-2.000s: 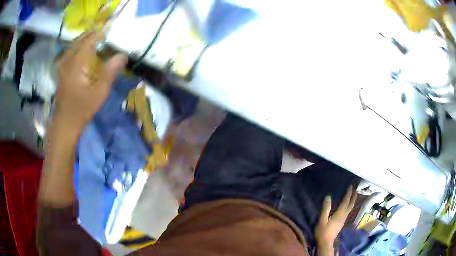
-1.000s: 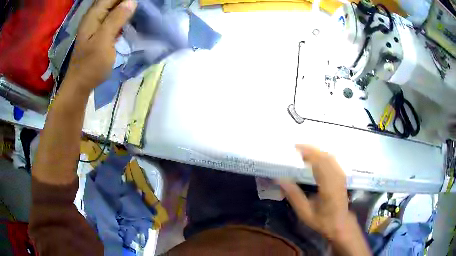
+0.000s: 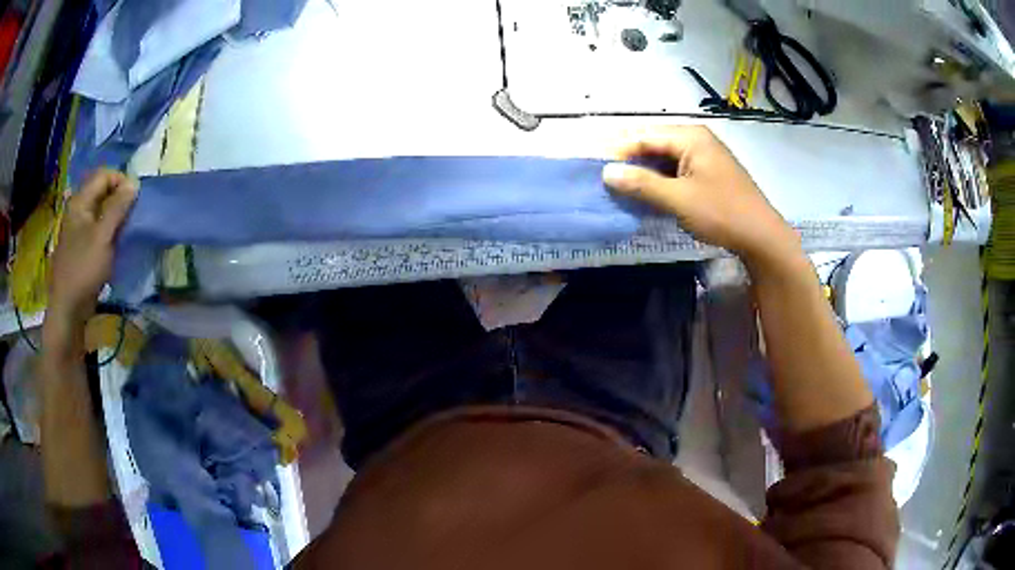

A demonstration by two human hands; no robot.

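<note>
A long, narrow blue cut piece (image 3: 378, 200) lies stretched sideways along the front of the white sewing table (image 3: 356, 106), just above the printed tape measure strip (image 3: 412, 263). My left hand (image 3: 98, 217) pinches its left end near the table's left side. My right hand (image 3: 690, 184) grips its right end between thumb and fingers. The piece looks folded or doubled along its lower edge towards the right. Both hands are bare.
Black shears (image 3: 796, 72) and yellow-handled snips (image 3: 743, 80) lie at the back right, beside the machine's metal plate (image 3: 601, 67). More blue pieces (image 3: 167, 45) lie back left. Side bins (image 3: 292, 507) with blue cloth stand left and right below the table.
The view has shifted. My left hand has come from the back-left blue pile to the table front, and my right hand has risen onto the table. Both now hold a blue strip stretched between them.
</note>
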